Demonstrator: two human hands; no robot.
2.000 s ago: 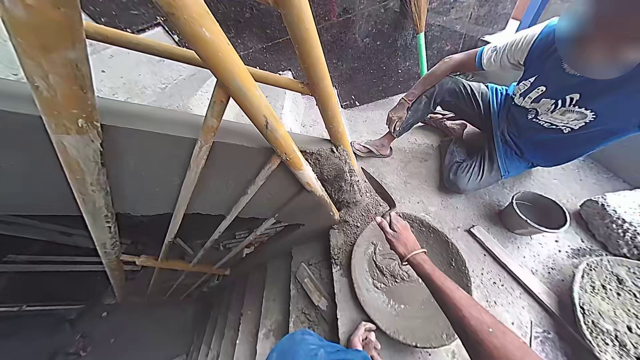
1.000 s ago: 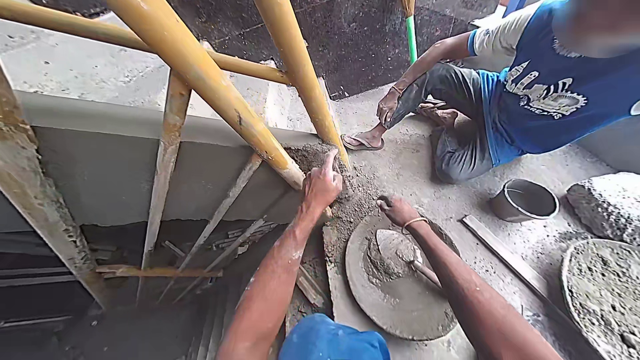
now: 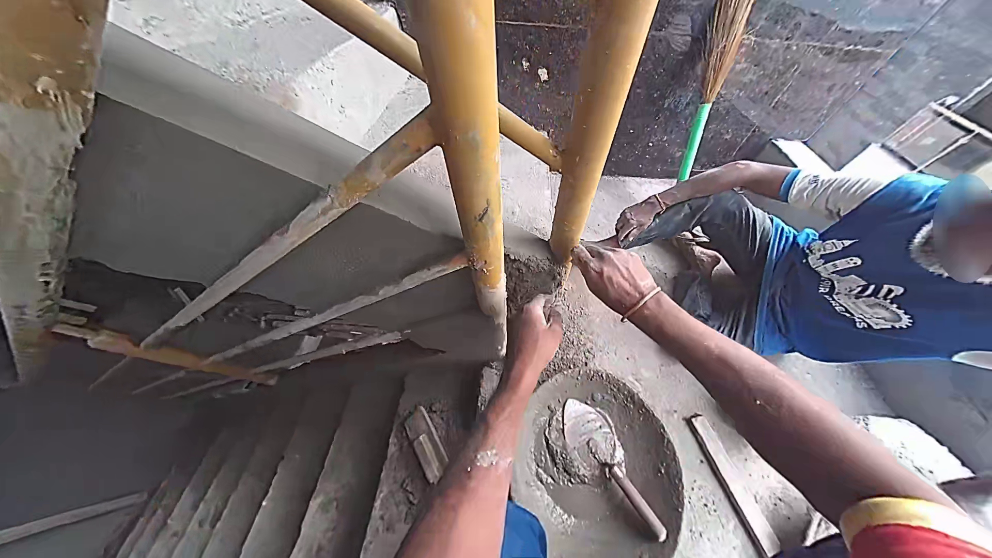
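Observation:
My left hand [image 3: 535, 335] is at the near edge of the wet mortar [image 3: 533, 280] packed between the feet of two yellow metal posts, its fingers bent; whether it grips anything is hidden. My right hand [image 3: 612, 277], a band on its wrist, reaches to the foot of the right yellow post [image 3: 593, 116], fingertips against or beside it. The left yellow post [image 3: 465, 132] rises just beyond my left hand. Below my hands, a round basin [image 3: 673, 465] holds mortar, and a pointed trowel [image 3: 589, 428] lies in it with its handle toward me.
Concrete stairs [image 3: 310, 465] descend at the lower left, beside slanted railing bars [image 3: 310, 225]. A person in a blue shirt [image 3: 876, 271] sits at the right, a hand near my right hand. A wooden strip [image 3: 732, 484] and a rough block [image 3: 914, 449] lie right of the basin; a broom [image 3: 709, 93] stands behind.
Two seconds ago my right hand held the trowel at the mortar; a second ago the trowel lay in the basin. My right hand has since moved from the basin's rim up to the right post.

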